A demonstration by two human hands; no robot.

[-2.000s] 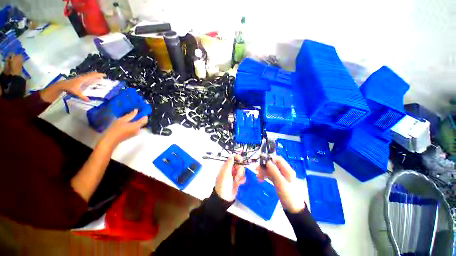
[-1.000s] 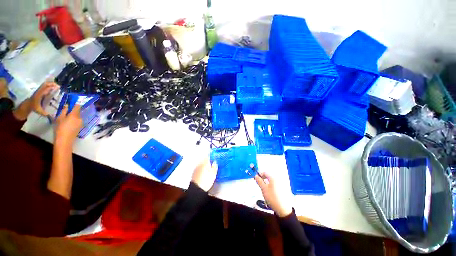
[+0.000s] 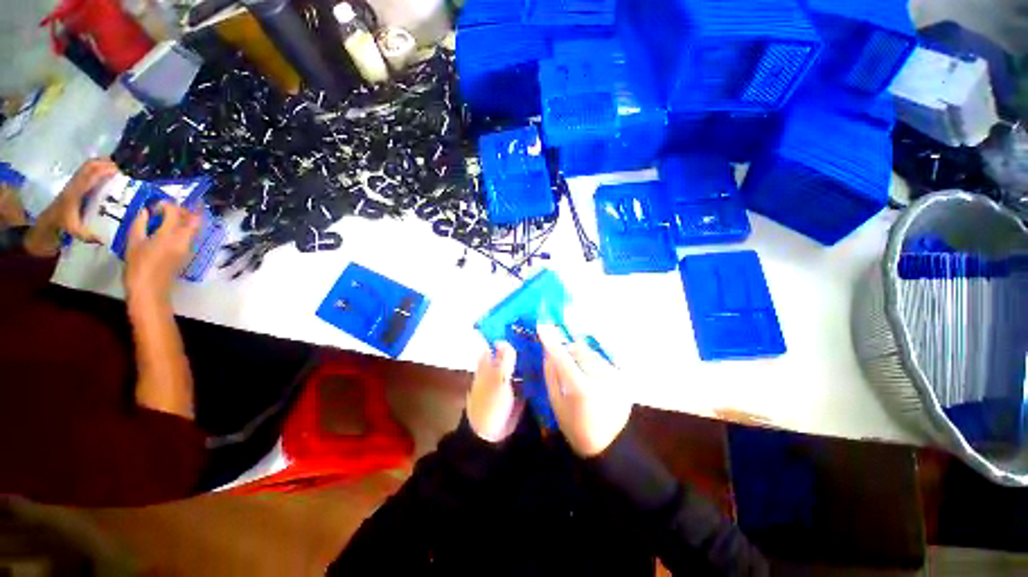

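A blue blister tray (image 3: 528,304) is held between my two hands at the table's front edge, tilted, with something dark in its recess. My left hand (image 3: 494,392) grips its left side. My right hand (image 3: 581,389) lies over its right side, hiding much of it; whether it also holds a cable cannot be told. A filled tray (image 3: 373,310) with black cable lies to the left. More blue trays lie flat behind and to the right, such as one tray (image 3: 732,304). Loose cable ends (image 3: 507,245) lie just behind my hands.
A black cable heap (image 3: 327,147) spreads at the back left. Stacked blue trays (image 3: 829,163) stand at the back right. A grey basket (image 3: 891,304) holds packs at right. A person's hand (image 3: 158,242) holds a card and tray at left. A red stool (image 3: 344,417) is below the table.
The blue tray has come nearer my body and is tilted, with both hands closed around it. My right hand has moved from the tray's edge onto it. The camera view has shifted.
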